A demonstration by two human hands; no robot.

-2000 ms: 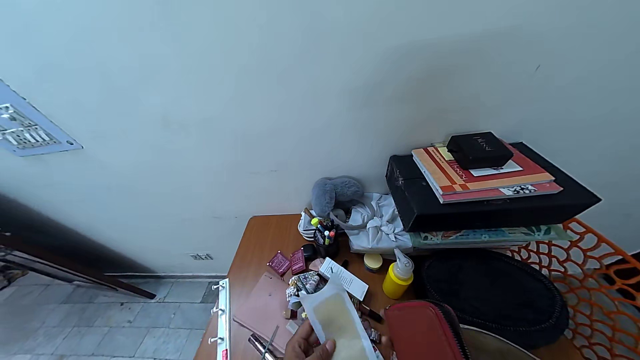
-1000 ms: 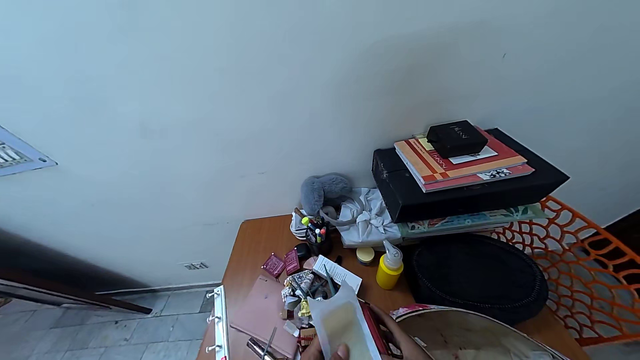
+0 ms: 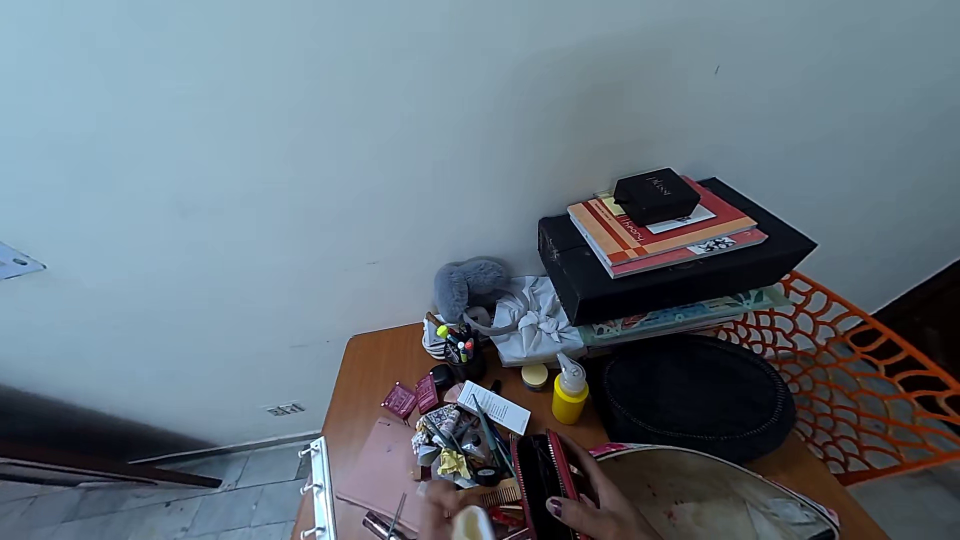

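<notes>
Near the bottom centre, my right hand (image 3: 600, 491) holds a red zippered pouch (image 3: 561, 465) that is unzipped, its dark inside showing. Just left of it, my left hand (image 3: 442, 510) is blurred and touches a whitish translucent packet or container (image 3: 472, 523), cut off by the lower edge. Beyond both hands lies a heap of small items: a patterned cloth (image 3: 439, 421), a crumpled yellow wrapper (image 3: 453, 463), slim pencils or brushes (image 3: 489, 435) and a wooden comb (image 3: 501, 495). A white printed box (image 3: 493, 407) rests at the back of the heap.
Right of my hands lies an open pale bag (image 3: 690, 487). Behind stand a yellow pump bottle (image 3: 569, 397), a black oval case (image 3: 697, 390), a pen holder (image 3: 466, 364) and a black box (image 3: 585, 277) with books. A pink folder (image 3: 382, 465) lies left; an orange mesh chair (image 3: 862, 375) stands right.
The red pouch, lying closed on the right two seconds ago, is now in my right hand and unzipped. The whitish packet has moved down toward the lower edge.
</notes>
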